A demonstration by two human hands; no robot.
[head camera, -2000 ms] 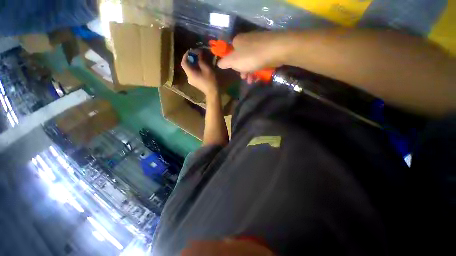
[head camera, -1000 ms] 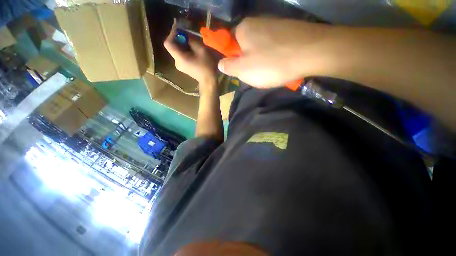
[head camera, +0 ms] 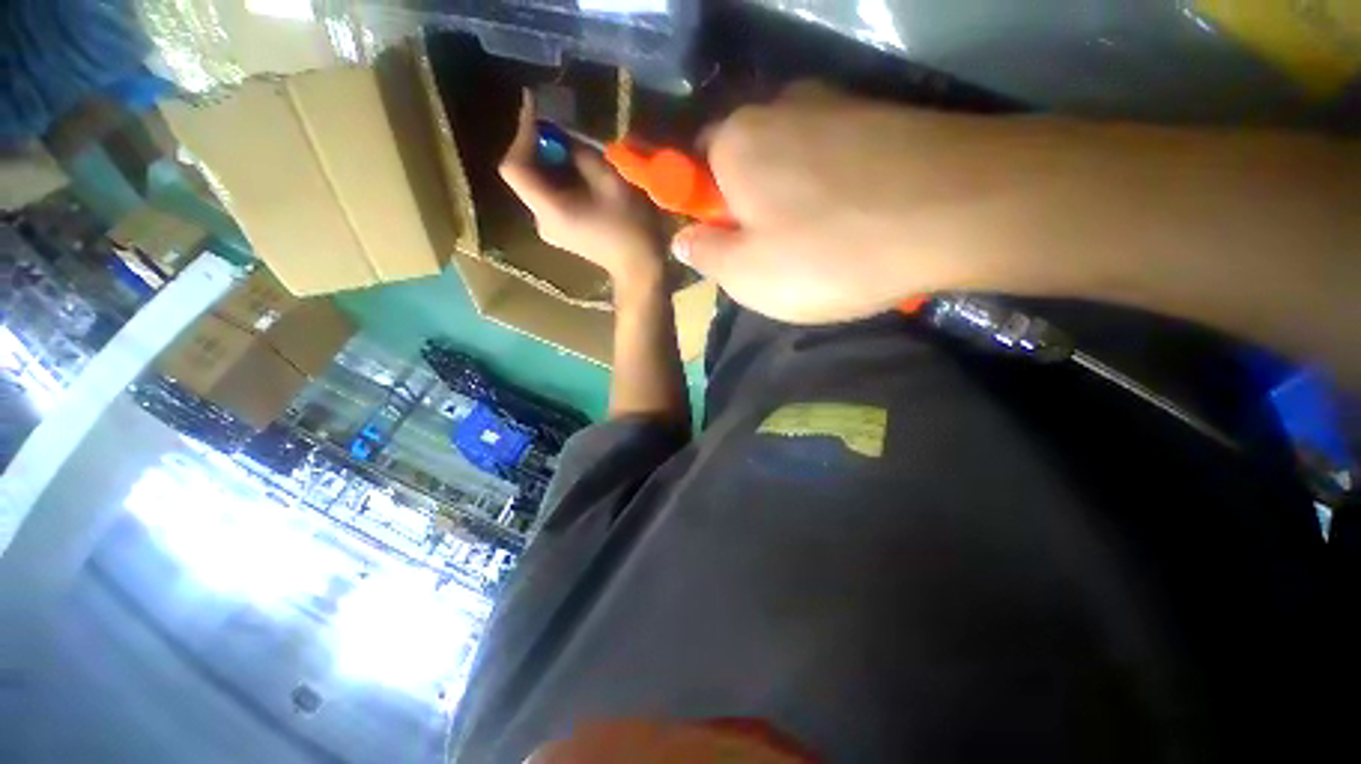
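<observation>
My left hand [head camera: 590, 217] holds a blue cylinder [head camera: 552, 145], seen end-on between the fingers, over the open carton. My right hand [head camera: 836, 202] is closed around an orange air blow gun [head camera: 667, 178]. The gun's narrow tip points left at the cylinder, close to it; whether they touch cannot be told. A silver coupler [head camera: 993, 324] at the gun's rear joins a thin pale hose [head camera: 1142, 391] running across the lap. Any wires on the cylinder are too blurred to tell.
A brown carton [head camera: 321, 179] stands open below the bench edge, under my left hand. A dark shiny bench edge [head camera: 627, 42] lies just above both hands. Cartons [head camera: 246, 351] and a blue item [head camera: 493, 437] are on the floor side at left.
Over the last second the view has shifted, so both hands and the carton sit slightly lower. Both hands keep their holds, with the gun's tip still by the cylinder.
</observation>
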